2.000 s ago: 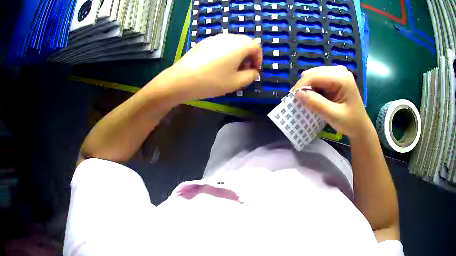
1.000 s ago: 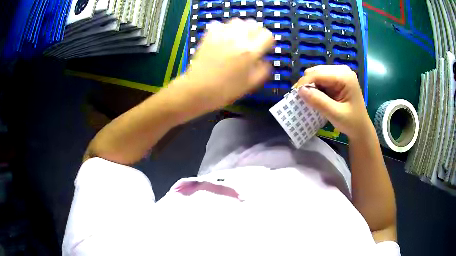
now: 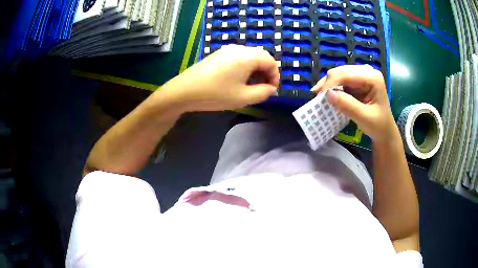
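The black parts tray (image 3: 321, 34) with blue openings lies at the top centre, with small white square labels (image 3: 296, 49) in its left and middle columns. My left hand (image 3: 236, 78) is over the tray's lower left part, thumb and index finger brought together near the front edge. Whether a label is between these fingertips cannot be told. My right hand (image 3: 359, 97) is at the tray's lower right corner and pinches the label strip (image 3: 319, 121), a white piece with a grid of dark squares that hangs below the fingers.
A label roll (image 3: 421, 131) lies on the green bench (image 3: 406, 57) at right. Stacked layered trays stand at left (image 3: 126, 31) and right (image 3: 456, 131). Blue corrugated sheets (image 3: 39, 26) stand at the far left. Yellow tape (image 3: 118, 80) runs along the bench's front edge.
My left hand was blurred over the tray one second ago; it is now lower, nearer the front edge. The right hand and strip have shifted slightly right, and the strip's tilt has changed.
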